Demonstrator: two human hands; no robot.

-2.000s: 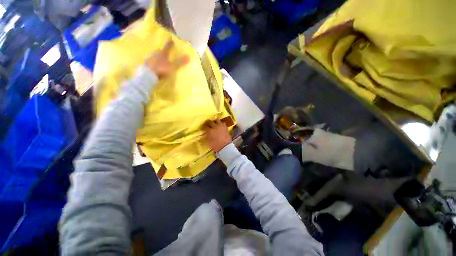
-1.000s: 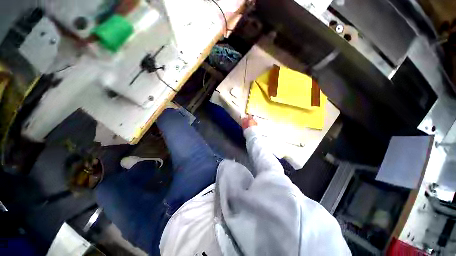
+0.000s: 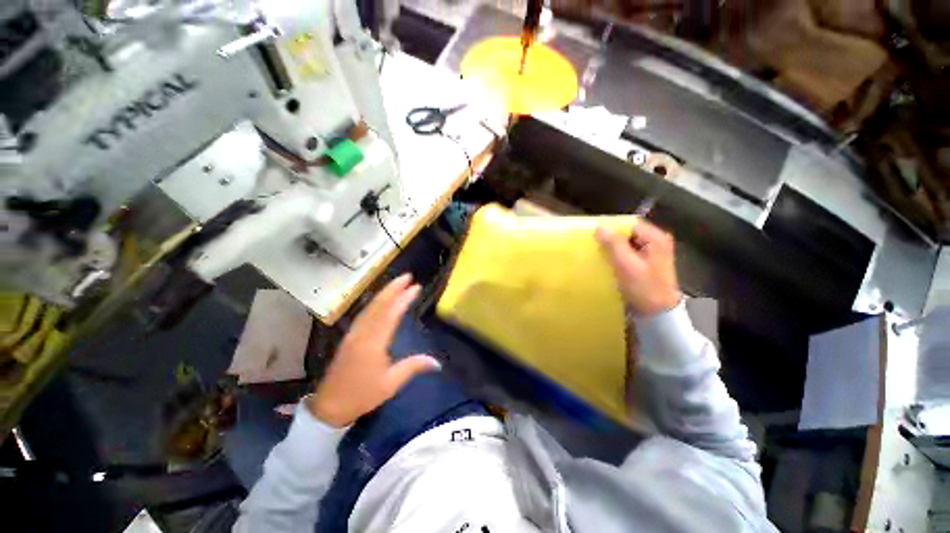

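Note:
A yellow bag panel (image 3: 542, 297) hangs in front of my lap, somewhat blurred. My right hand (image 3: 644, 273) grips its upper right corner between thumb and fingers. My left hand (image 3: 367, 362) is open and empty to the left of the panel, with its fingers apart and not touching it. The white sewing machine (image 3: 156, 115) marked TYPICAL stands at the upper left, with a green part (image 3: 344, 156) near its base.
Dark-handled scissors (image 3: 426, 121) lie on the white table (image 3: 411, 78). An orange-yellow disc (image 3: 519, 75) is at the table's far end. Scrap bin (image 3: 198, 422) and beige sheet (image 3: 271, 335) are at lower left. A grey-white sheet (image 3: 842, 377) stands at right.
My right hand has lifted a yellow panel from the pale surface at the right and holds it before me. My left hand has come into view, open. The view has turned towards the machine.

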